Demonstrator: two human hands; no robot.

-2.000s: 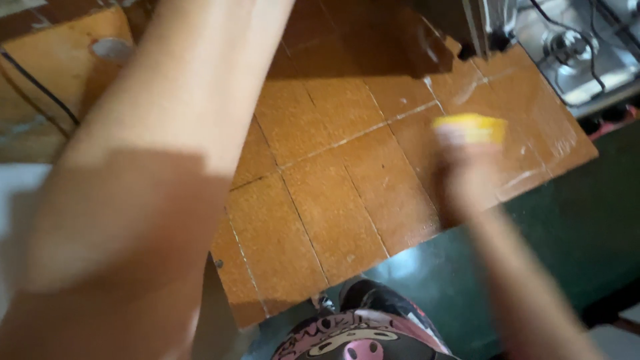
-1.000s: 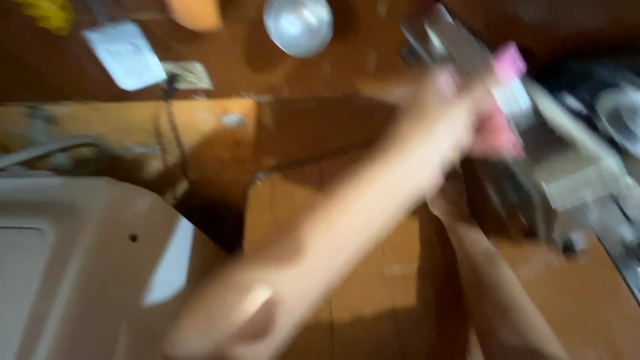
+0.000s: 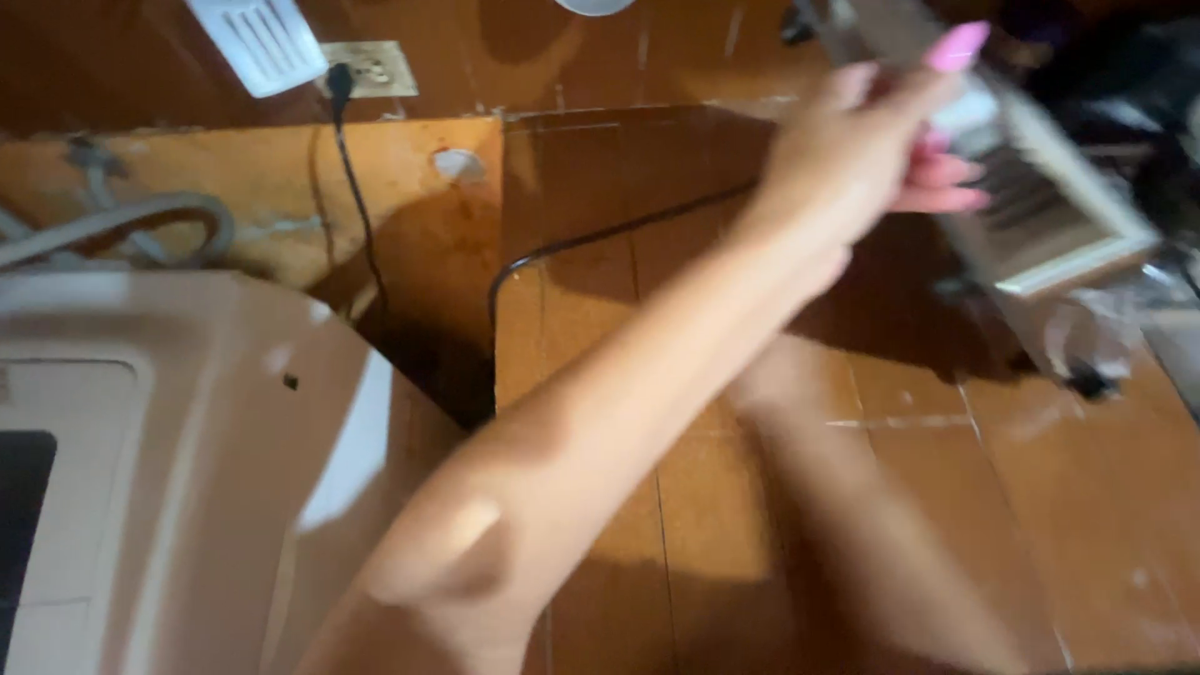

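Observation:
My left hand (image 3: 867, 141), with pink nails, reaches across to the upper right and grips the near end of a grey appliance (image 3: 1059, 197) with a glossy dark top and small black feet, tilted off the tiled counter. My right hand (image 3: 778, 375) is a blur under my left forearm, low over the brown tiled counter (image 3: 909, 469); its fingers are hidden, and whether it holds anything does not show. A black power cord (image 3: 628, 225) runs over the counter from behind my left wrist and drops past its left edge.
A beige plastic machine casing (image 3: 216, 422) fills the lower left. Behind it are a grey hose (image 3: 122, 225) and a wall outlet (image 3: 384, 70) with a black plug (image 3: 339, 82). A white slotted utensil (image 3: 262, 42) hangs beside the outlet. Dark, blurred objects stand at the upper right.
My left hand has come onto the appliance at the counter's back. The yellow item seen at my right hand two seconds ago is no longer visible. The view has swung toward the wall and beige casing.

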